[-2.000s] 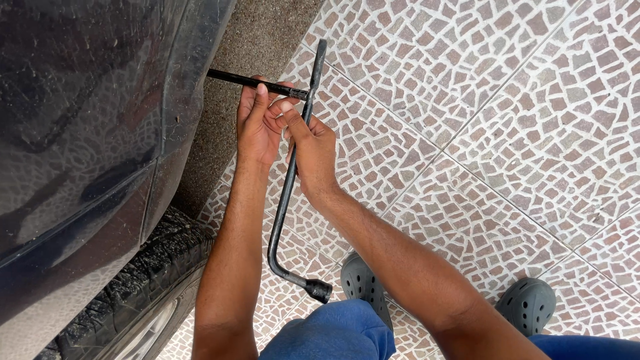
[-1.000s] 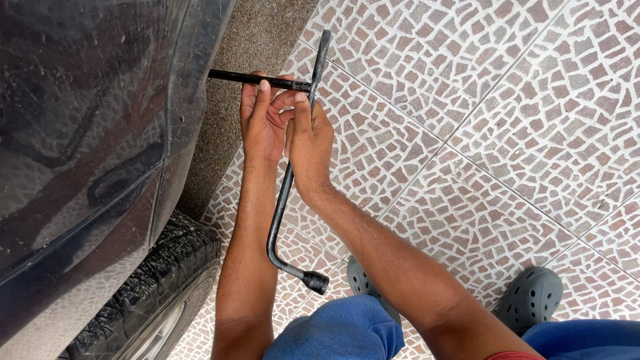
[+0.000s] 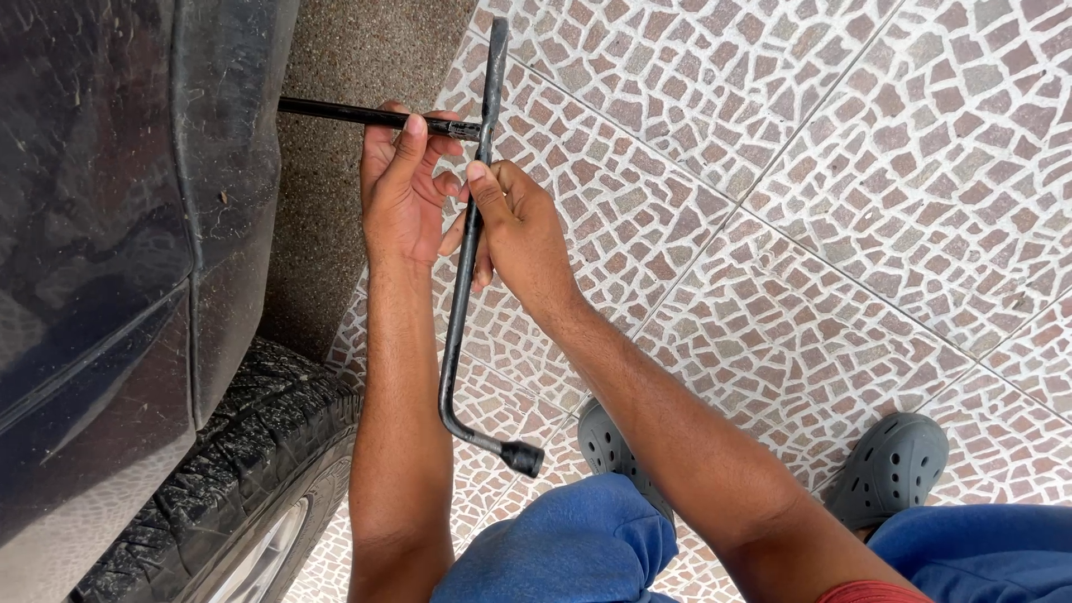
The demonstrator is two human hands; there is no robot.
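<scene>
My left hand is closed around a black metal rod, thumb on top, near the rod's right end. That rod runs leftward beneath the car body, where its far end is hidden. Its right end meets the shaft of an L-shaped lug wrench just below the wrench's flat tip, roughly at a right angle. On the wrench shaft, just below this joint, my right hand grips with thumb and fingers. The wrench's bent end carries a black socket, which hangs near my knee.
A dark, dusty car body fills the left side, with a tire on a metal wheel below it. Speckled stone flooring borders the mosaic-patterned tiles. My feet in grey clogs stand at the lower right.
Both hands keep hold of the rod and the wrench. The wrench's angle to the rod has shifted slightly; little else has plainly changed.
</scene>
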